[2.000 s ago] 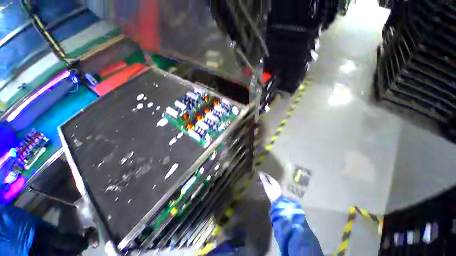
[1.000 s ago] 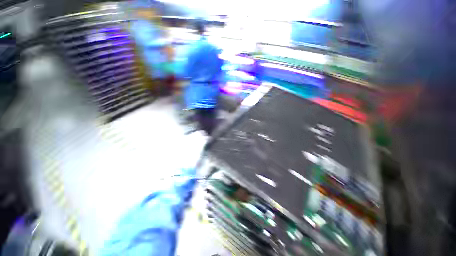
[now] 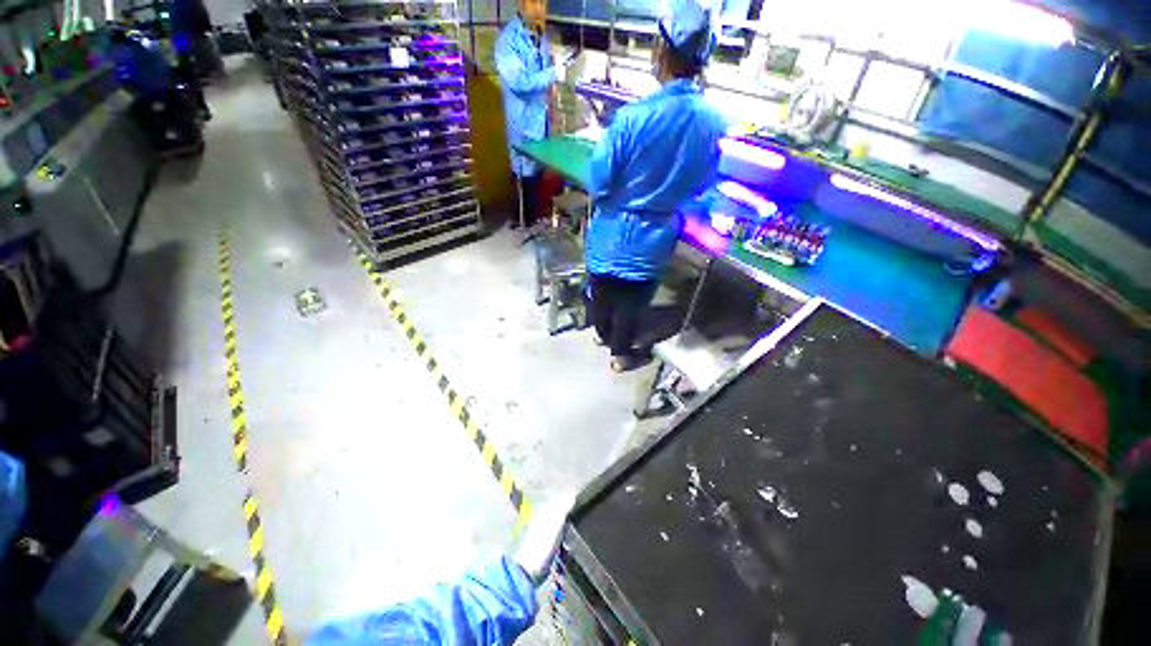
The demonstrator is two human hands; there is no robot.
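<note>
The board rack cart has a black top with pale marks and a metal rim, at the lower right. A green circuit board with pale parts lies on it, cut off by the bottom edge. My left hand, white-gloved below a blue sleeve, is at the cart's near left corner, touching or very close to the rim. Its fingers are blurred, so their grip cannot be made out. My right hand is out of view.
A person in blue stands at the green bench; another person stands behind. A stool is beside the cart. A tall rack stands beyond yellow-black floor tape. A low metal frame is at lower left.
The view has swung left, bringing the aisle, people and tall rack into sight. The circuit board has slid to the bottom edge. The right arm has left the picture.
</note>
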